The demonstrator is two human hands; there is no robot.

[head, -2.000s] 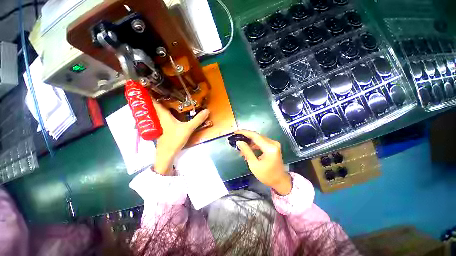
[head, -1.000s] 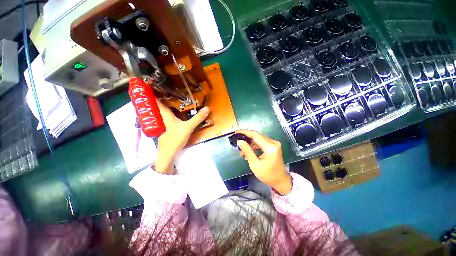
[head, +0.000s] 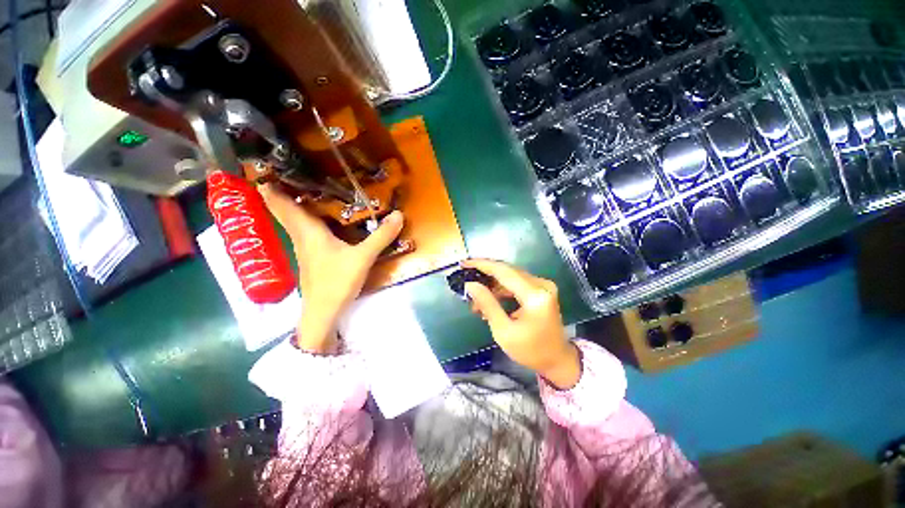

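Observation:
The test fixture [head: 342,99] has an upright orange-brown board on a flat orange base [head: 437,198]. Its red ribbed clamp handle [head: 248,238] hangs down at the left. My left hand [head: 332,263] is at the fixture's lower front, thumb beside the small dark nest [head: 382,233] and fingers reaching under the linkage. The fingertips are hidden, so I cannot tell whether it holds a part. My right hand [head: 508,303] pinches a black round part [head: 466,282] near the bench edge, right of the base.
A clear blister tray [head: 635,189] of black discs lies right, with a second tray [head: 863,129] beyond. The cream-white meter [head: 109,149] stands left behind the fixture. White paper [head: 397,357] lies at the bench edge. A cardboard tray [head: 724,322] with black discs sits lower right.
The fixture's upper part and the red handle appear further left, and the handle also lower. More of my left hand's fingers shows beside the handle. My right hand keeps hold of its black part, almost unmoved.

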